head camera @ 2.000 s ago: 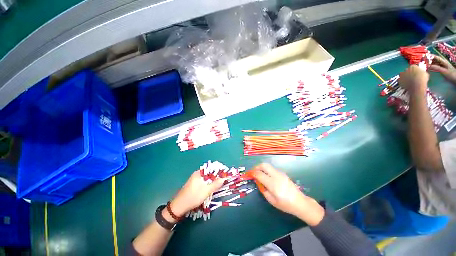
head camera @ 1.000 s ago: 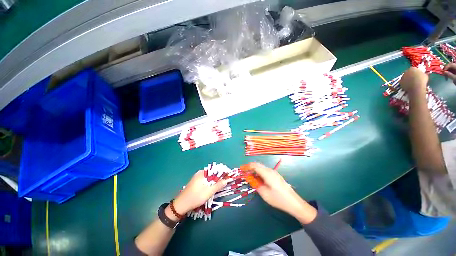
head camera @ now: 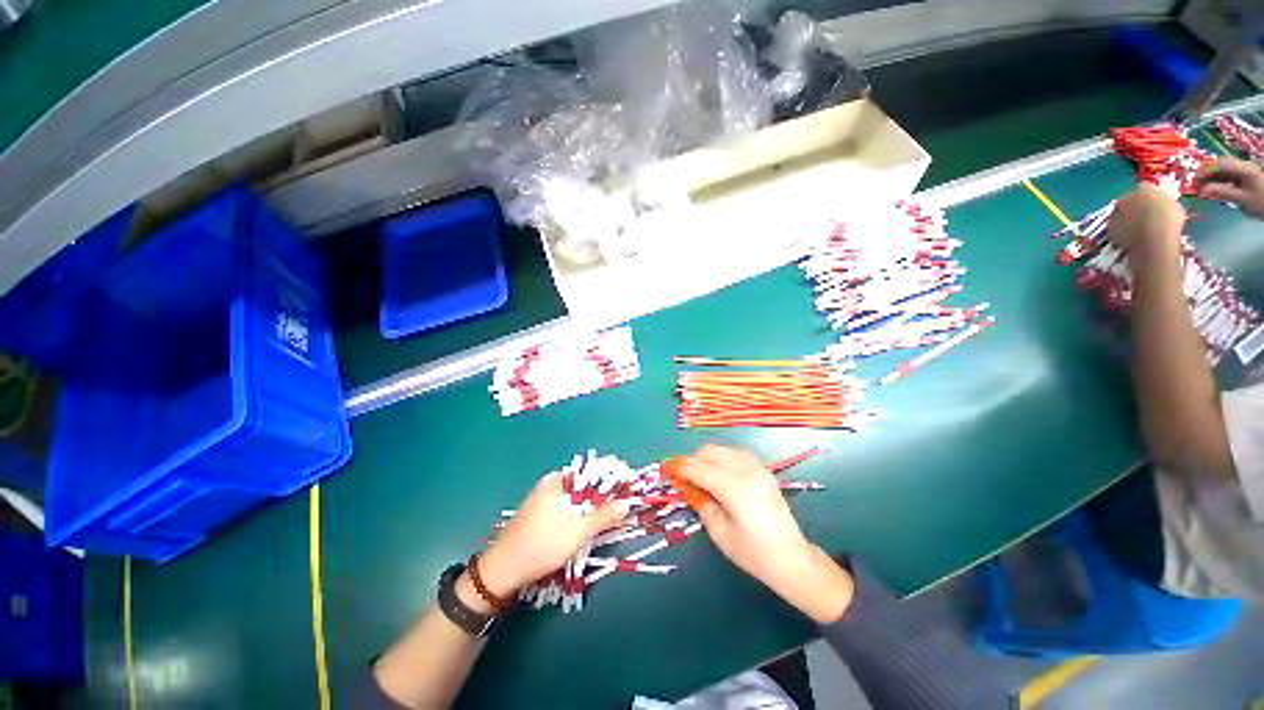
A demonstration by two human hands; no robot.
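My left hand point(head camera: 557, 530) is closed around a fistful of red-and-white sleeved leads point(head camera: 596, 476), which fan out on both sides of it. My right hand point(head camera: 742, 506), with orange finger cots, pinches at the right side of this bunch. A red lead and a white-tipped piece stick out to the right past my right hand. Its exact grip is hidden by the fingers. A bundle of orange-red wires point(head camera: 762, 397) lies behind my hands. A pile of red-and-white pieces point(head camera: 887, 271) lies behind right, a smaller stack point(head camera: 566, 370) behind left.
A large blue bin point(head camera: 194, 388) stands at left, with a shallow blue tray point(head camera: 444, 266) right of it. A cream cardboard box point(head camera: 735, 208) with a clear plastic bag point(head camera: 624, 111) is behind. At right, a person's arms point(head camera: 1171, 333) work over similar leads, near a blue stool point(head camera: 1095, 596).
My right hand has shifted slightly left against the bunch. A red lead and a white-tipped piece now stick out to its right. My left hand has hardly moved.
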